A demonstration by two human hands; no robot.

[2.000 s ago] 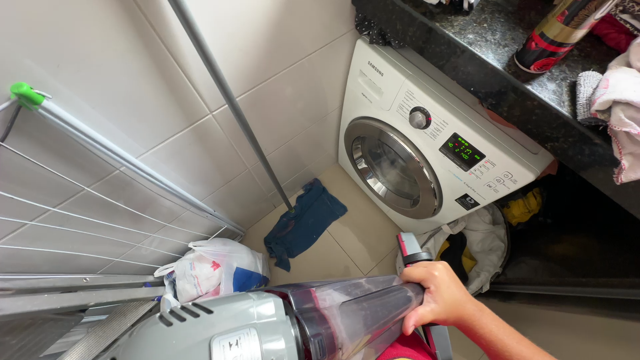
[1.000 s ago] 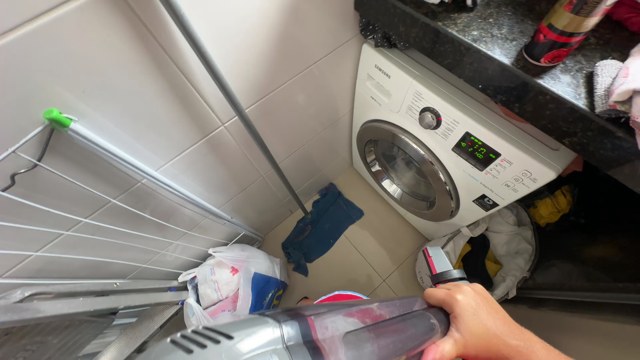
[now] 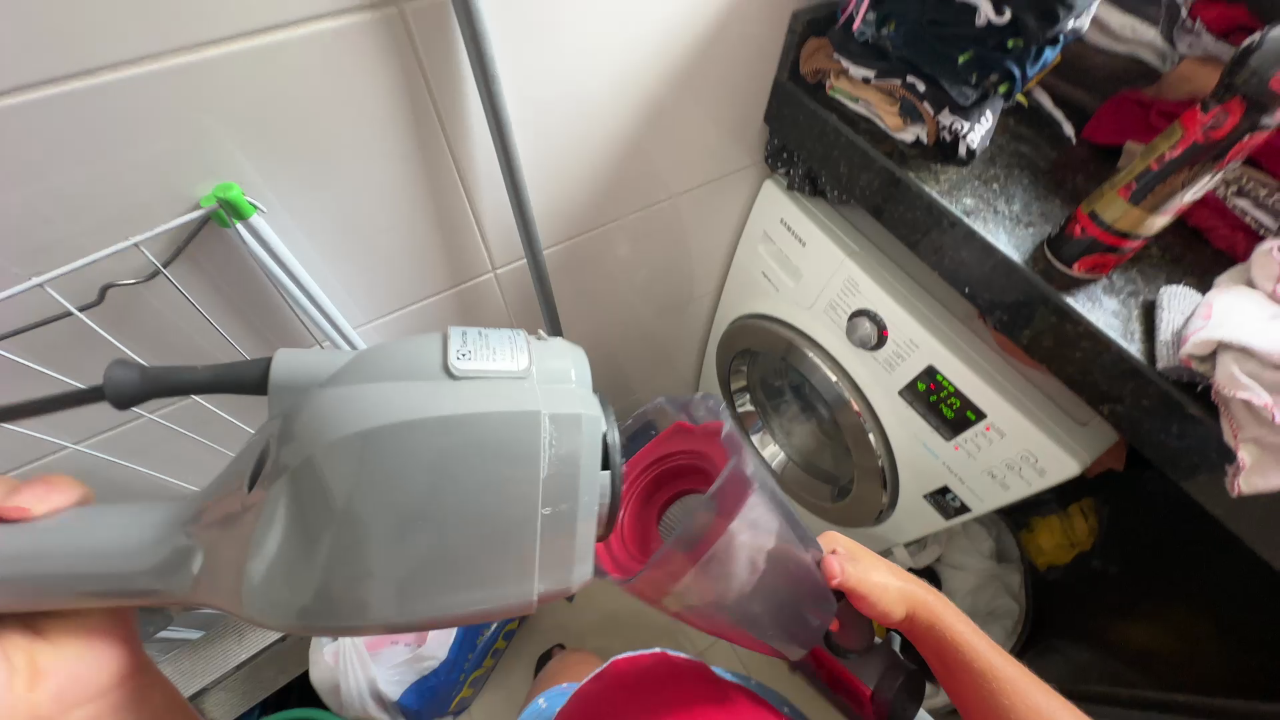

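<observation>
My left hand is wrapped around the handle of a grey vacuum cleaner's motor body, with its power cord leaving the back. Just right of this body is the clear dust container, tilted and apart from the motor along most of its rim; whether they touch at the lower edge I cannot tell. Inside it sits a red filter. My right hand grips the container's lower end near the nozzle. Beyond stands a white front-loading washing machine with its display lit.
A wire drying rack stands at left, before the tiled wall with a grey pole. Plastic bags lie below. On the dark stone counter are folded clothes and a spray can. A laundry basket stands below the washer.
The dust container has separated from the motor body, showing the red filter. The vacuum has been raised into fuller view, and my left hand now shows at the left edge.
</observation>
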